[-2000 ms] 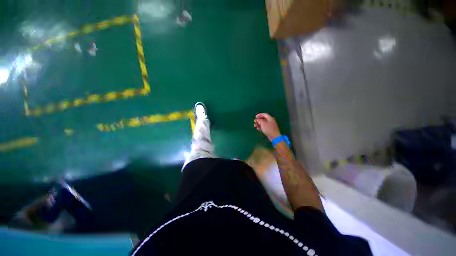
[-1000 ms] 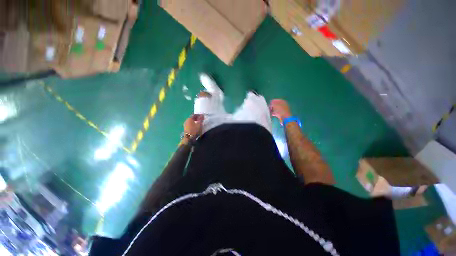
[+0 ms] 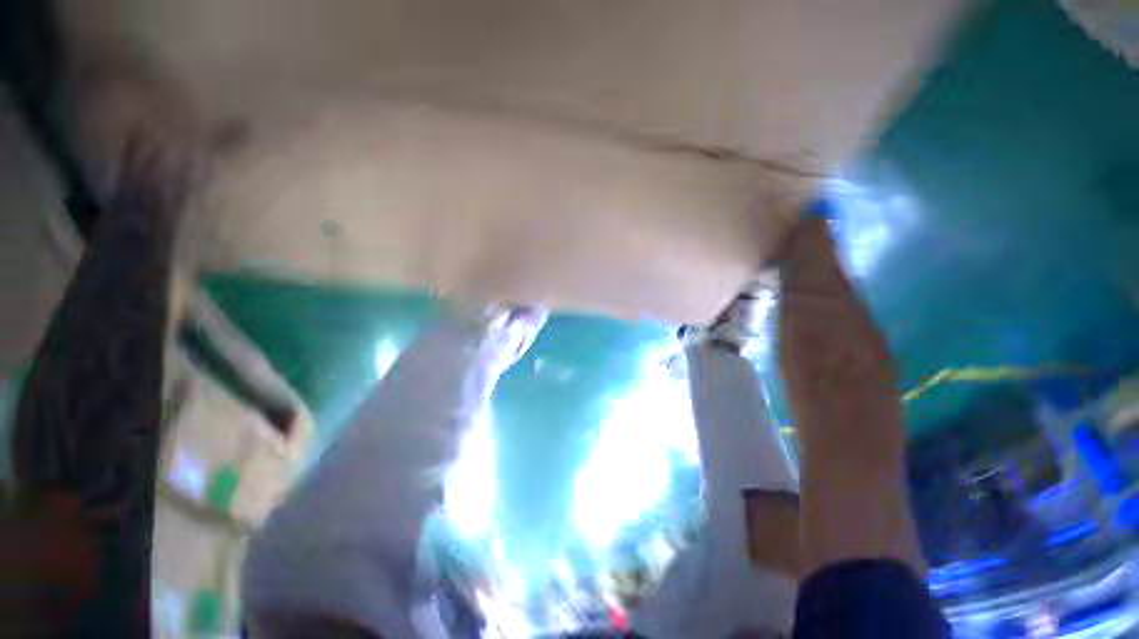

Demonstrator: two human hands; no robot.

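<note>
A large brown cardboard carton (image 3: 475, 200) fills the upper part of the head view, blurred, close in front of me and above my legs. My left hand (image 3: 144, 137) is blurred against the carton's left end; its fingers are hard to make out. My right hand (image 3: 789, 231) is at the carton's lower right corner, with a blue band at the wrist and the fingers mostly hidden. The carton is held between both hands. Its contents are not visible.
Pale cartons with green labels (image 3: 206, 487) stand at the lower left. Green floor (image 3: 999, 250) with yellow tape (image 3: 987, 373) shows on the right. Blurred blue and dark items (image 3: 1049, 499) lie at the lower right. My legs in pale trousers (image 3: 362, 487) are below the carton.
Both hands have moved from near my thighs, out to the sides and onto a large carton, which now covers the upper view. The view has swung round, and the floor cartons have shifted.
</note>
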